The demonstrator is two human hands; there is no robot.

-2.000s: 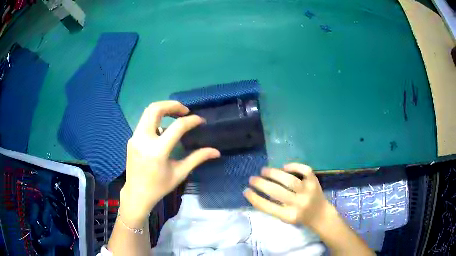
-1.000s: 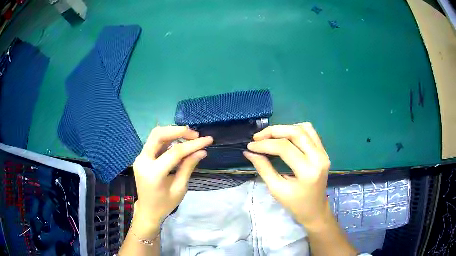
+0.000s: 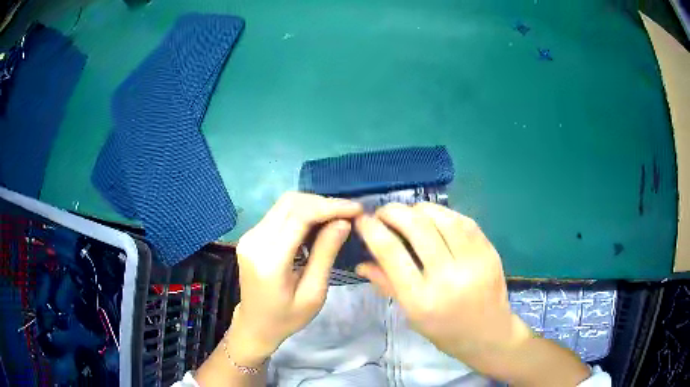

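A dark speaker housing wrapped in navy-blue mesh speaker cloth (image 3: pixel 378 169) lies at the front edge of the green mat. The cloth covers its far side, and a strip of the housing's slot (image 3: pixel 405 196) shows below the cloth. My left hand (image 3: pixel 284 261) and my right hand (image 3: pixel 439 280) are both on the near side of the piece, fingertips pinched close together at its middle. The fingers hide most of the slot and the near edge of the cloth.
Loose blue mesh cloths (image 3: pixel 163 128) overlap on the green mat (image 3: pixel 363 83) at left, with another dark cloth (image 3: pixel 45 98) at far left. A grey-rimmed crate (image 3: pixel 135 302) holds dark pieces with wires. A clear gridded tray (image 3: pixel 564 314) is below the bench, and a tan board (image 3: pixel 669 98) is at right.
The cloth's near flap was lying down toward the lap and is now up at the housing. My right hand moved left until its fingertips met my left hand's. The view shifted slightly.
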